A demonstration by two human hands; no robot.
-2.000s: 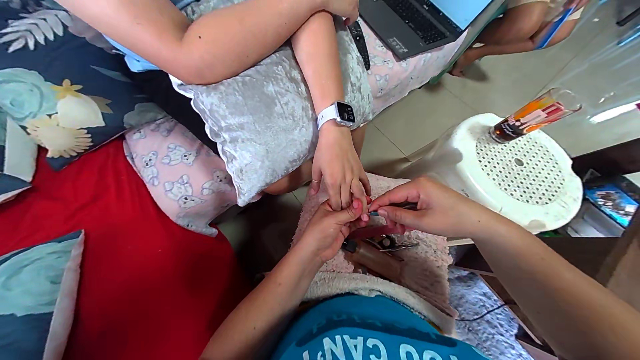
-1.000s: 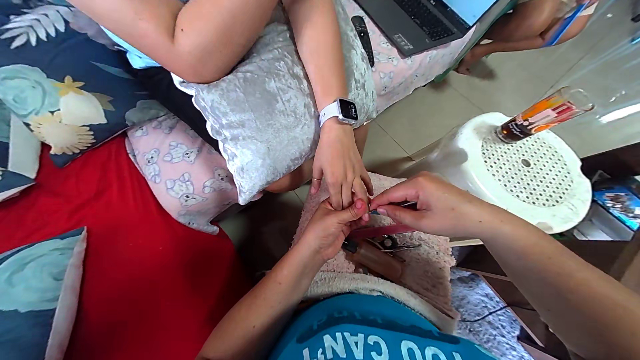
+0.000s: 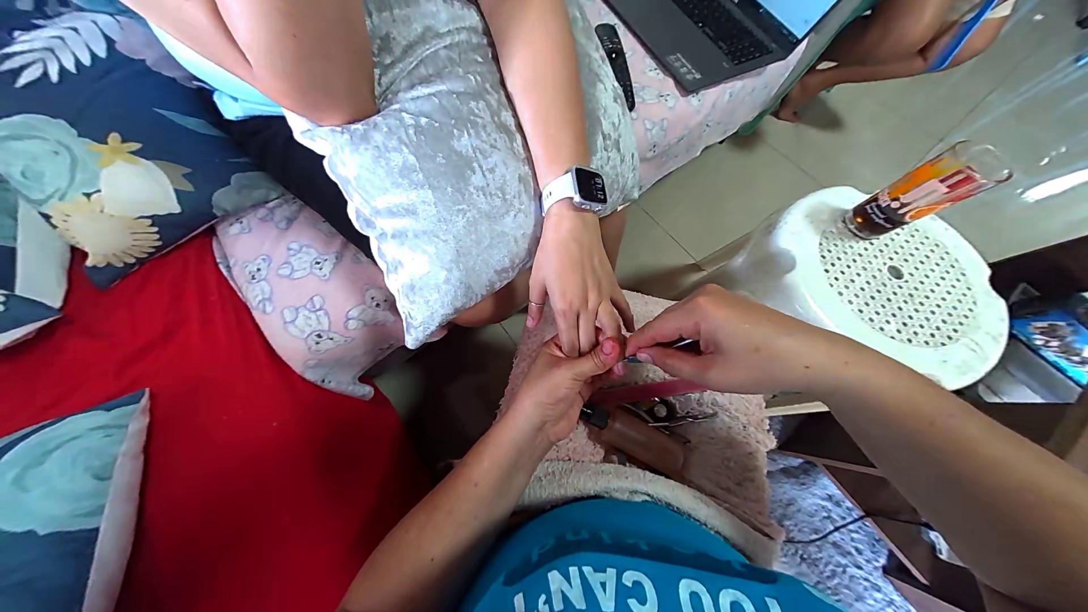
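Observation:
My left hand [image 3: 565, 382] grips a finger of another person's hand [image 3: 578, 272], its thumb on top near the fingertip. Pinched between the thumb and fingers of my right hand [image 3: 705, 340] is a small thin tool, mostly hidden, whose tip meets that fingertip. The other person wears a smartwatch with a white band [image 3: 561, 189] and rests the forearm on a grey velvet pillow [image 3: 459, 170]. Below the hands, a pink strip [image 3: 650, 391], a brownish bottle with a dark cap [image 3: 642, 438] and small metal tools [image 3: 671, 414] lie on a pink fluffy towel [image 3: 731, 450].
On the right stands a white plastic stool [image 3: 969, 340] carrying a glass with a dark drink [image 3: 918, 191]. A laptop [image 3: 722, 42] and a black remote control [image 3: 615, 64] lie at the top. Red cloth [image 3: 280, 493] spreads at left, with patterned pillows [image 3: 72, 493]. Another person's leg shows top right.

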